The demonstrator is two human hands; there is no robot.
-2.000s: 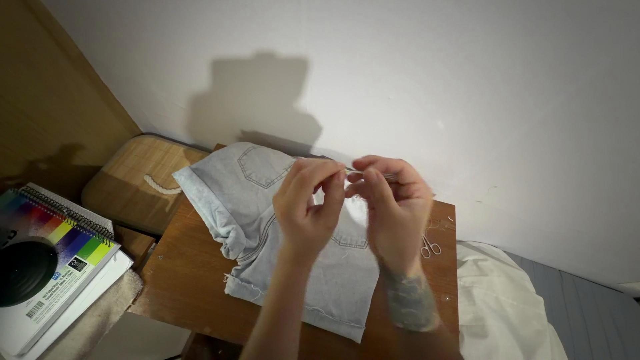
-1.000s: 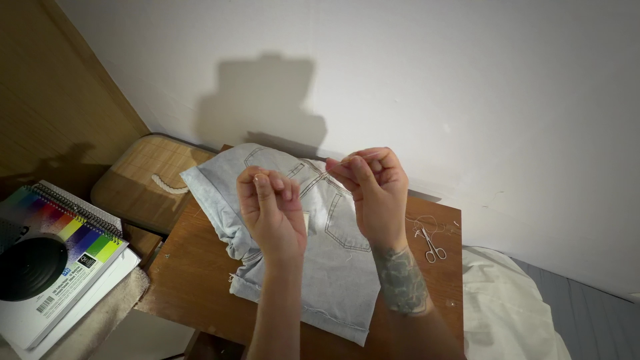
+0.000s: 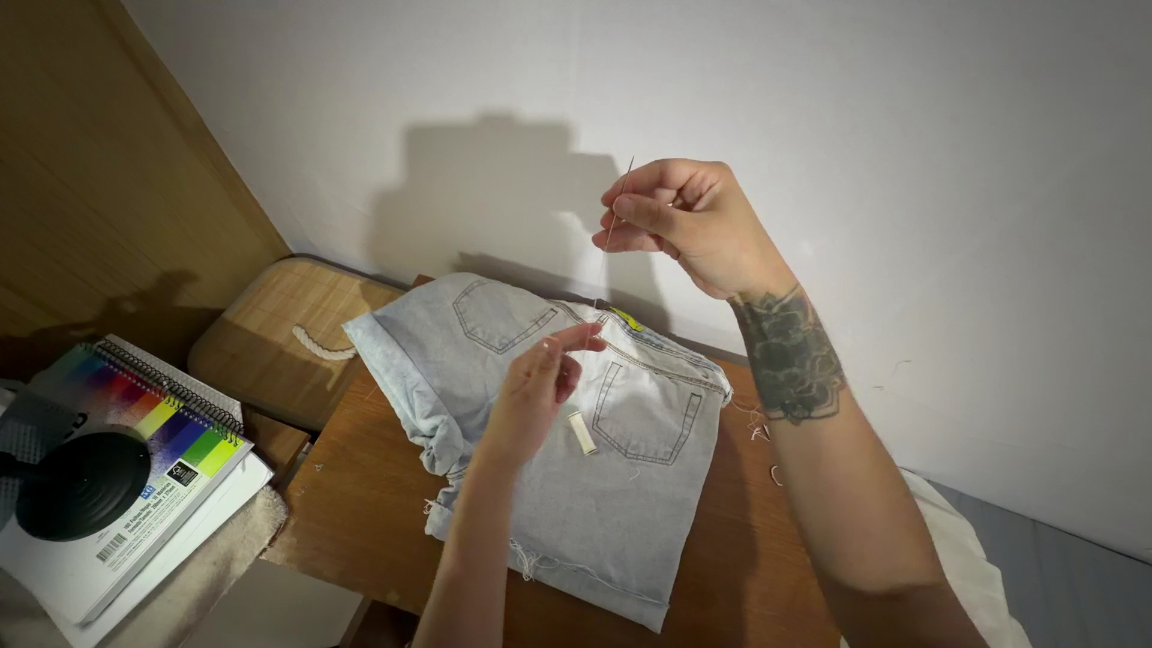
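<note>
Raised in front of the wall, my right hand [image 3: 679, 211] pinches a sewing needle [image 3: 621, 200] between thumb and fingers, its tip pointing up. A fine thread seems to run down from it. Lower and to the left, my left hand [image 3: 540, 387] has its index finger stretched out by that thread; whether it grips the thread is too fine to tell. Beneath the hands lie light denim shorts [image 3: 657, 504] with frayed hems, back pockets facing up. A small white spool of thread [image 3: 582, 433] rests on the shorts, and a yellow piece [image 3: 626, 319] shows at the waistband.
The shorts lie on a brown wooden table [image 3: 351, 504] against the wall. Loose thread [image 3: 756, 430] and part of a scissors handle [image 3: 777, 475] show beside my right forearm. At left are a wooden lid with a rope handle [image 3: 322, 345], a spiral pad [image 3: 171, 477] and a round black base [image 3: 85, 486].
My hands have moved apart; the right is higher with the needle upright, the left lower over the shorts. The spool, hidden before, now shows. My right forearm now covers most of the scissors.
</note>
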